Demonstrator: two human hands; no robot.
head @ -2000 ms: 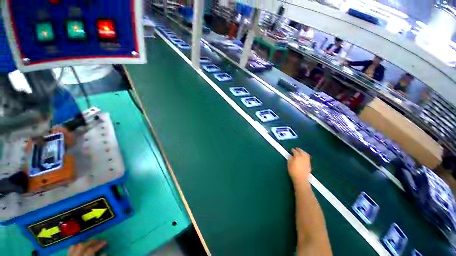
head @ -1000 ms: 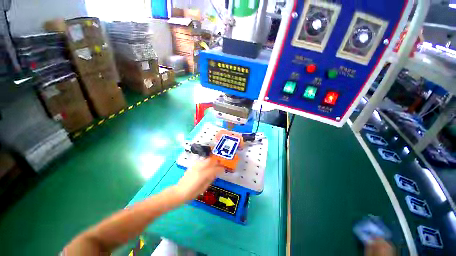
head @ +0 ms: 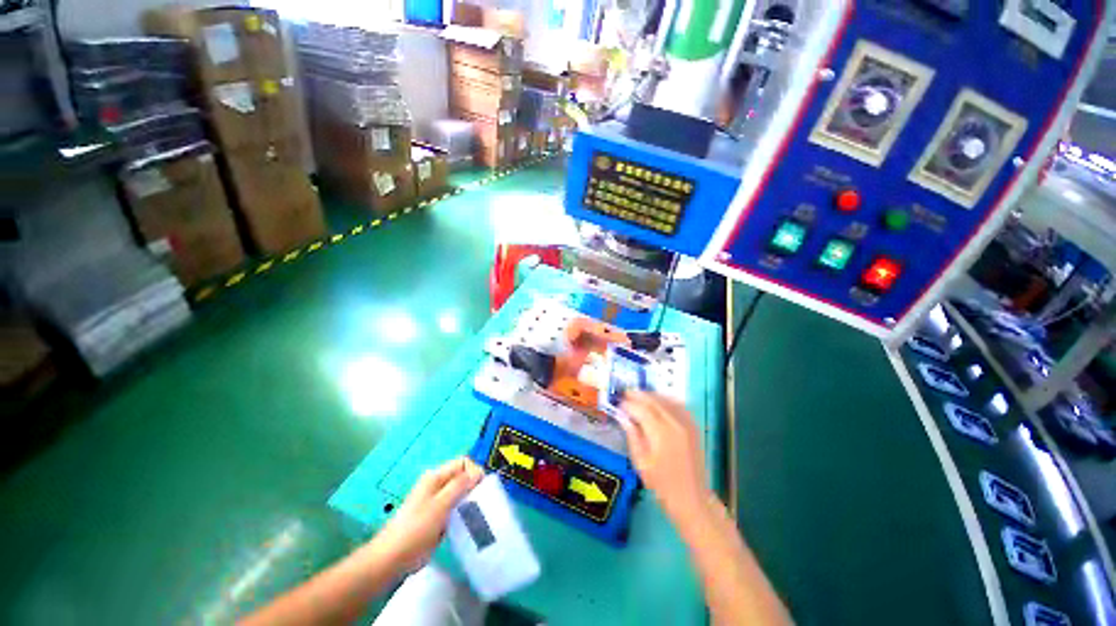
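Note:
My left hand holds a pale flat part with a small grey rectangle by its upper edge, in front of the press base. My right hand grips a housing with a pale rim and dark inner pattern, tilted at the right side of the orange fixture. Whether the housing touches the fixture cannot be told. The fixture sits on the perforated silver plate, its left part uncovered. The press head is above and behind it.
A black clamp stands left of the fixture. A red button is on the base front. The control box overhangs at upper right. The green conveyor runs along the right with a row of housings. Cartons stand at the back left.
My left hand has moved from the fixture down to the front and now holds a pale part. My right hand has come from over the conveyor to the fixture with a housing. The view has shifted.

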